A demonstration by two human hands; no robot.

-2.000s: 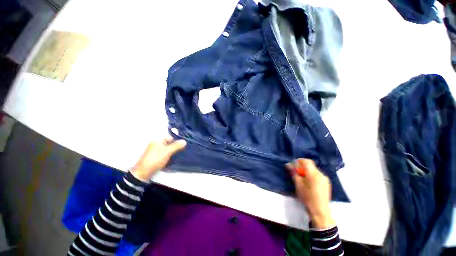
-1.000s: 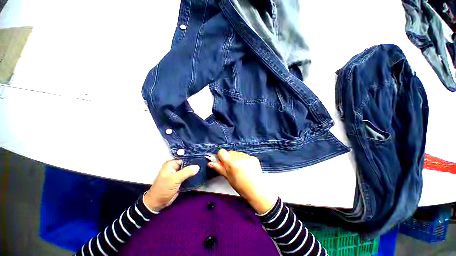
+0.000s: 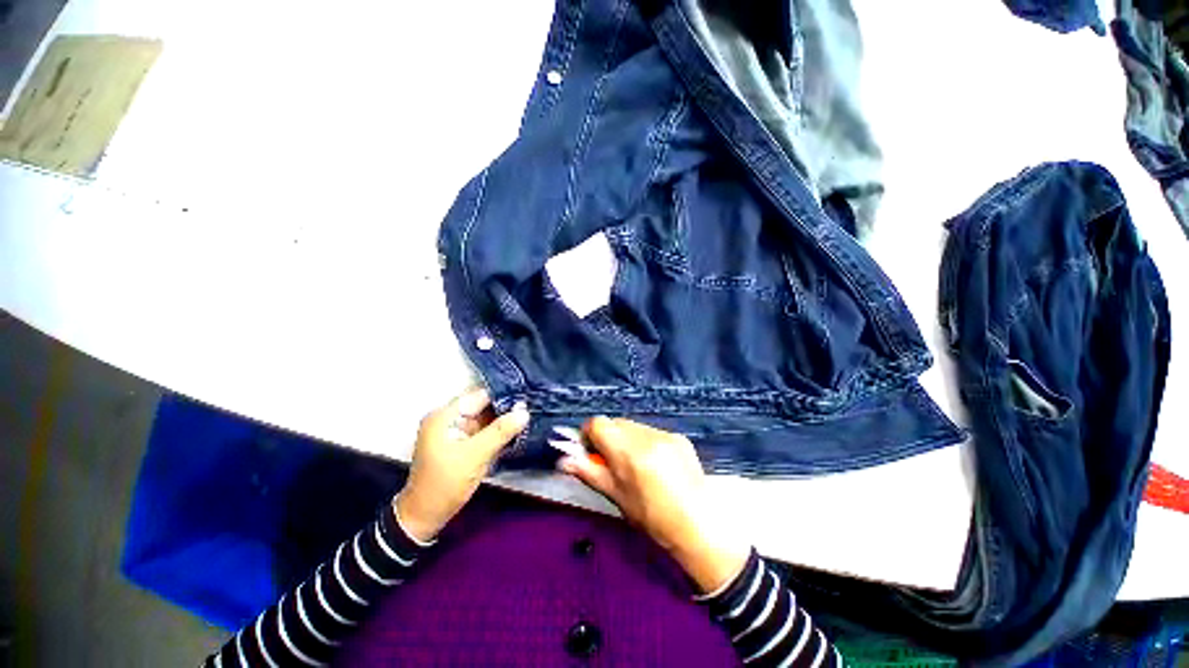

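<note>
The dark blue denim jacket [image 3: 743,307] lies on the white table, its paler grey-blue inside showing at the top. My left hand [image 3: 454,457] pinches the left end of the waistband [image 3: 769,444] near the placket, just below a silvery button [image 3: 485,343]. My right hand [image 3: 639,476] is closed around small orange-red thread snips [image 3: 596,459], mostly hidden in the fingers. Their pale metal tips point left over the waistband, a little right of my left hand. White table shows through the armhole [image 3: 583,274].
Another dark denim garment [image 3: 1063,392] hangs over the table edge at the right, beside a red-orange strip [image 3: 1167,489]. A tan card [image 3: 78,105] lies at the far left of the white table [image 3: 261,300]. A blue crate [image 3: 215,522] is below the edge.
My right hand has moved left along the waistband since the oldest frame, then slightly away from my left hand. My left hand now holds the band higher, near its corner. The view has shifted.
</note>
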